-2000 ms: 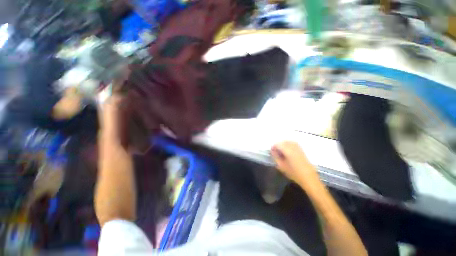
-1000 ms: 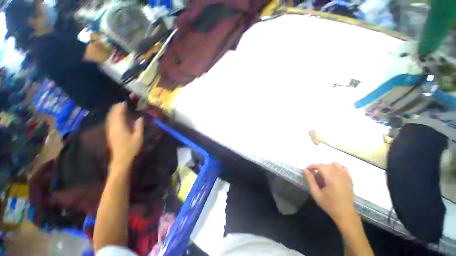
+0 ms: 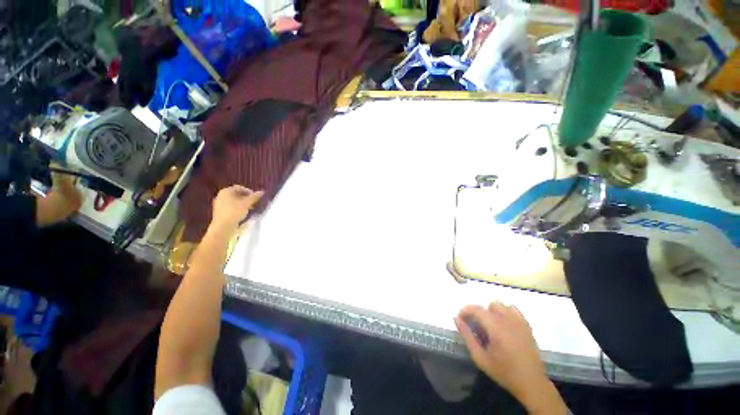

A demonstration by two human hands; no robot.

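Observation:
The maroon striped panels (image 3: pixel 264 150) lie in folds over the far left side of the white table, with a black patch (image 3: pixel 272 120) among them. My left hand (image 3: pixel 234 204) is at their near right edge, its fingertips pinching the cloth edge. My right hand (image 3: pixel 496 332) rests at the table's front edge, fingers curled; whether it holds anything cannot be told. The curved black cut pieces (image 3: pixel 625 304) lie right of the needle, partly over the machine bed and the front edge. The white and blue sewing machine (image 3: pixel 649 215) stands at the right.
A green cone (image 3: pixel 600 77) stands above the machine head. The ruler-marked edge (image 3: pixel 341 314) runs along the front. A blue basket (image 3: pixel 304 373) is below. Another sewing machine (image 3: pixel 109 150) and a person's hand (image 3: pixel 58 198) are at the left. Cloth and bags crowd the back.
My left hand has moved from over the cloth beside the basket up to the maroon panels on the table and pinches their edge. The view has shifted. My right hand stays at the front edge.

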